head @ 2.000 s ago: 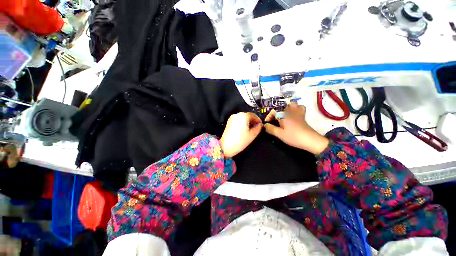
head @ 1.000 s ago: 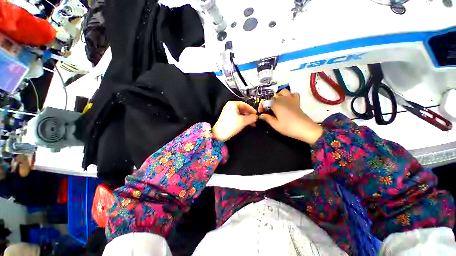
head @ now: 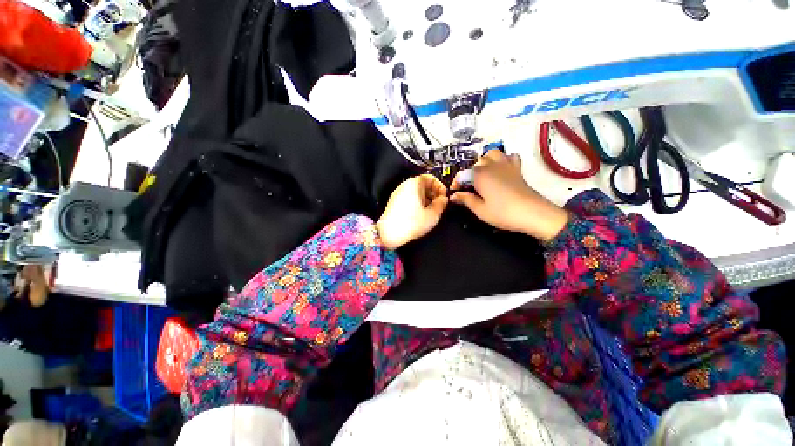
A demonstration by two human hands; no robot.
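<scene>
A black garment lies heaped left of the needle area and runs under both hands toward the table's front edge. My left hand pinches the cloth just in front of the presser foot. My right hand pinches it beside my left, fingertips almost touching, with a pale band on one finger. The bit of cloth between the fingertips is too small to make out. The white sewing machine with a blue stripe stands behind the hands. The needle itself cannot be made out.
Right of the needle lie red-handled scissors, black-handled scissors and a slim red-handled tool. A grey round-faced device stands at the left. A red stool and blue crate are below. A person's hand shows at the far left.
The view has shifted, so the machine appears farther up and left than two seconds ago. Both hands stay at the presser foot, with their fingertips shifted slightly on the cloth.
</scene>
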